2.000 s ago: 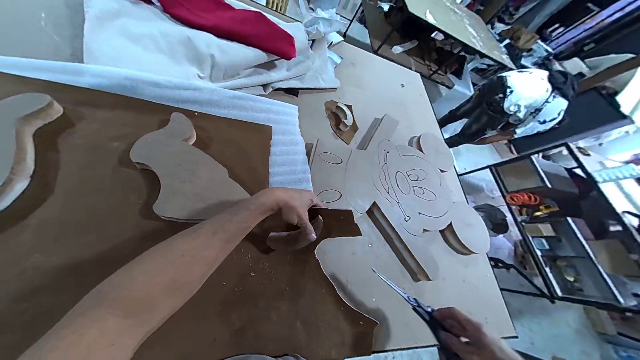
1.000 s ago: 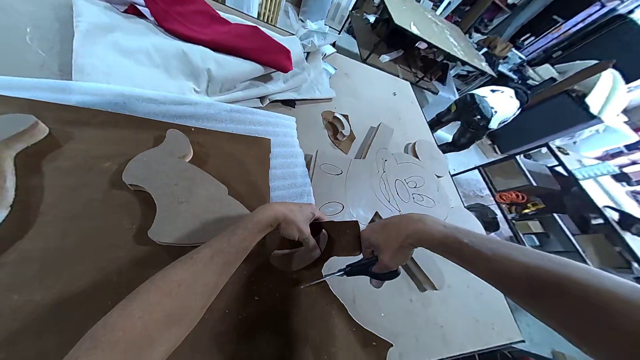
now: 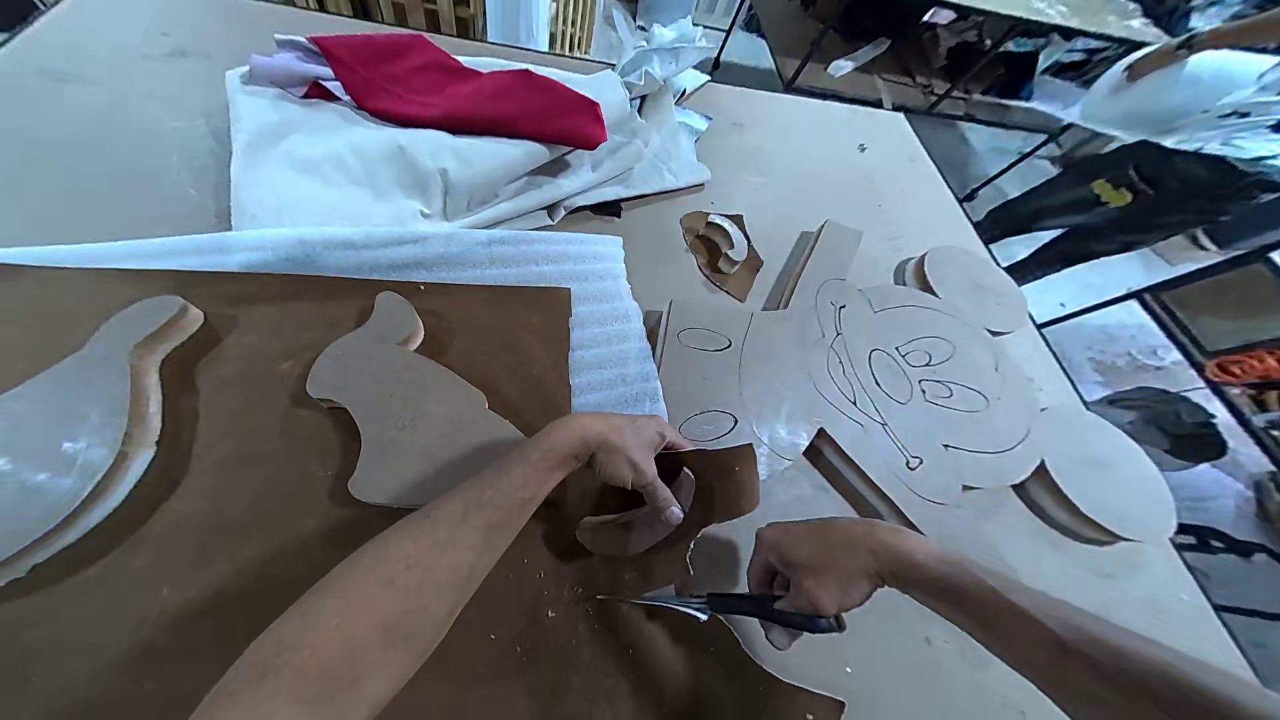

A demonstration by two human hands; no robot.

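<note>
A large brown sheet (image 3: 480,640) lies on the table, cut unevenly along its right edge. My left hand (image 3: 635,460) presses a small curved, crescent-like piece (image 3: 630,530) onto it, beside a raised brown flap (image 3: 725,480). My right hand (image 3: 815,575) grips scissors with dark handles (image 3: 740,605); their blades lie at the sheet's cut edge, just below the curved piece. Two thick pale cut-out shapes (image 3: 410,420) rest on the sheet to the left, partly behind my left forearm.
A cartoon-face cut-out with drawn lines (image 3: 900,390) lies at right. Beyond are a small brown scrap holding a curved piece (image 3: 722,250), white foam sheeting (image 3: 450,255), white cloth (image 3: 320,180) and red fabric (image 3: 450,90). Another person (image 3: 1130,190) stands past the table's far right edge.
My right hand with the scissors has come in from the lower right to the brown sheet, and since a second ago it has moved from the flap to below the curved piece.
</note>
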